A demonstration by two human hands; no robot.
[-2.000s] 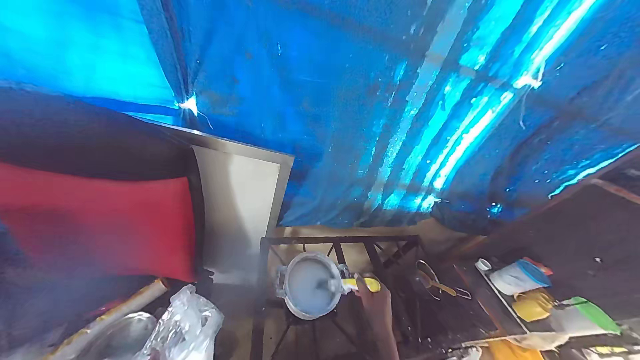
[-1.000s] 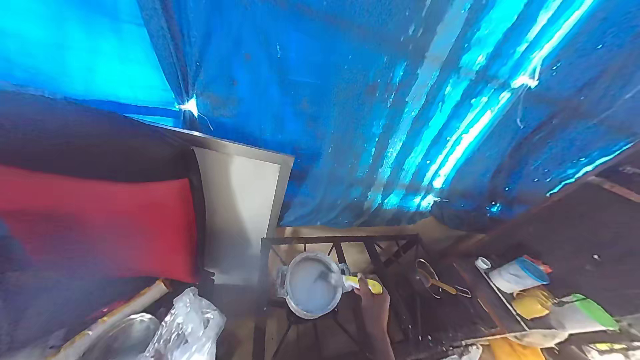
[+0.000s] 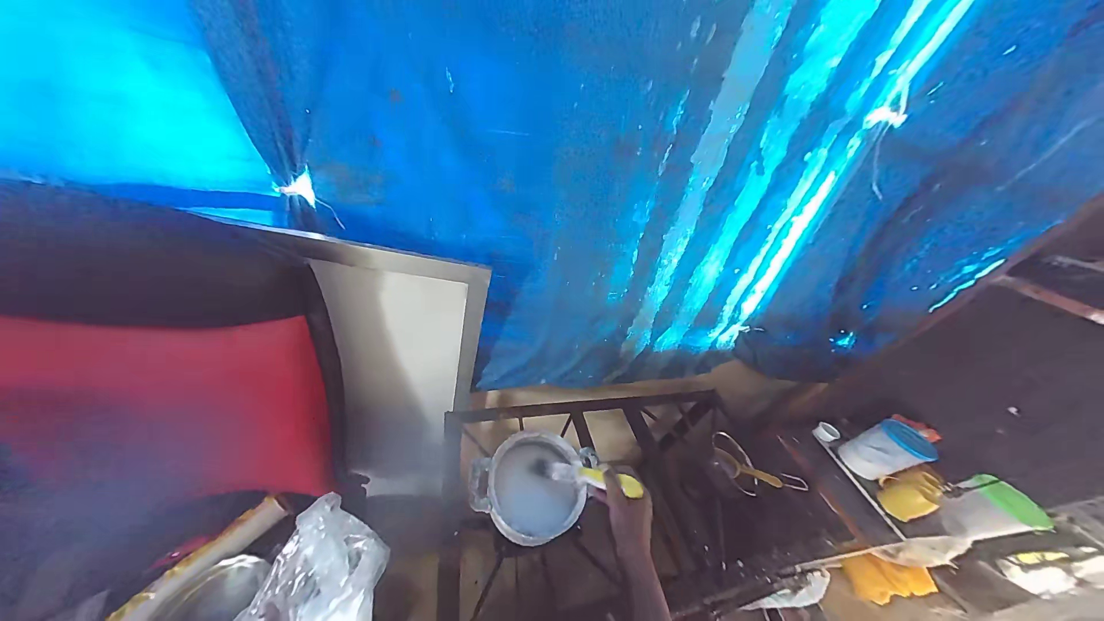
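Observation:
My right hand (image 3: 628, 500) is closed around the yellow handle of a utensil (image 3: 611, 483), whose pale end reaches over the rim into a metal pot. The two-handled pot (image 3: 493, 504) holds a whitish liquid and rests on a dark metal stove frame (image 3: 595, 403). Which kind of utensil it is cannot be told, as its tip is blurred at the liquid. No left hand shows in the head view.
Right of the pot lies a strainer (image 3: 733, 466) on a dark surface. Farther right are a blue-lidded container (image 3: 880, 450), a yellow item (image 3: 910, 493) and a green-lidded container (image 3: 1000, 509). A clear plastic bag (image 3: 323, 565) lies at lower left, beside a metal vessel (image 3: 216, 591). A blue tarpaulin (image 3: 552, 172) hangs behind.
My right hand stays on the yellow handle throughout. The utensil's angle in the pot shifts slightly between the frames; the pot stays where it was.

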